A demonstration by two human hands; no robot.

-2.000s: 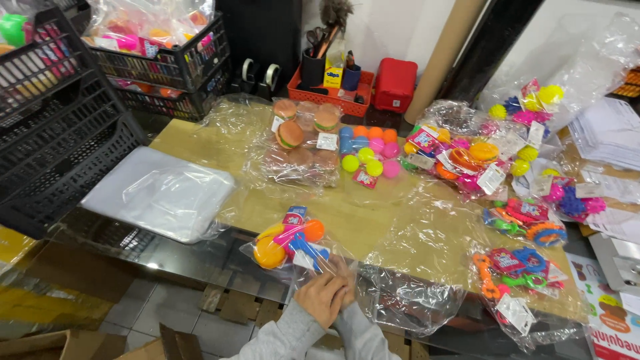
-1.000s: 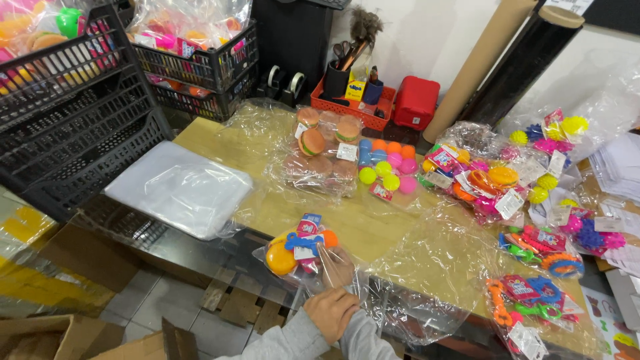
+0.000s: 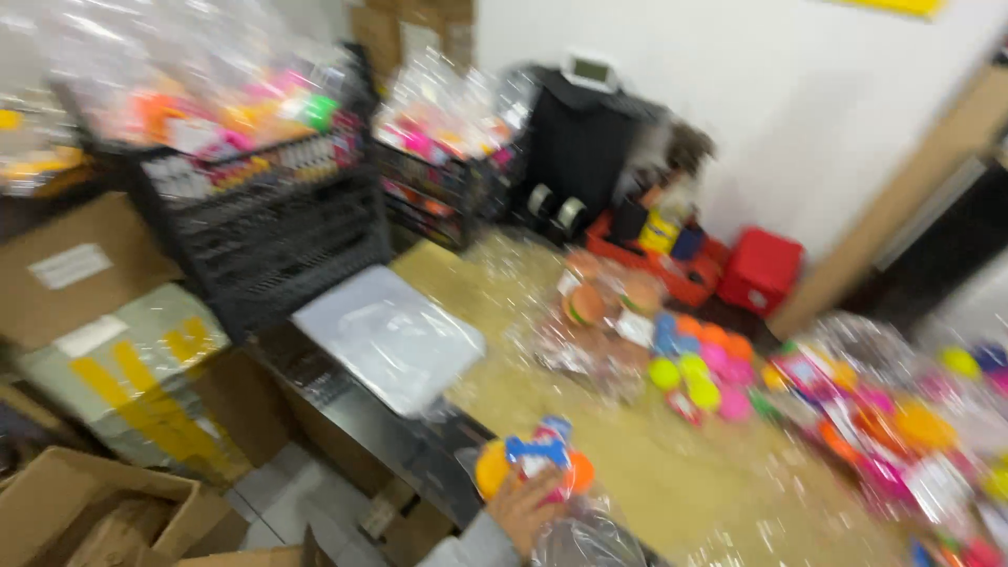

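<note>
The view is blurred. My left hand (image 3: pixel 524 504) is on a clear plastic bag of pet toys (image 3: pixel 538 449) at the table's front edge, its fingers over the lower part of the toys. Inside show a blue bone-shaped toy, a yellow toy and an orange one. Loose clear film bunches beside the hand. My right hand is not in view. Behind the bag lie packed toy burgers (image 3: pixel 584 304) and a group of coloured balls (image 3: pixel 703 391). A stack of clear plastic bags (image 3: pixel 394 339) lies to the left.
Black crates (image 3: pixel 276 228) of bagged toys stand at the left, cardboard boxes (image 3: pixel 130 504) below them. Further back are tape rolls (image 3: pixel 570 213), a red tray (image 3: pixel 693 287) of tools and a red box (image 3: pixel 761 270). More bagged toys (image 3: pixel 890 425) pile up at the right.
The view has swung far to the left, bringing in more crates and boxes. Both hands showed at the toy bag before; now only the left does.
</note>
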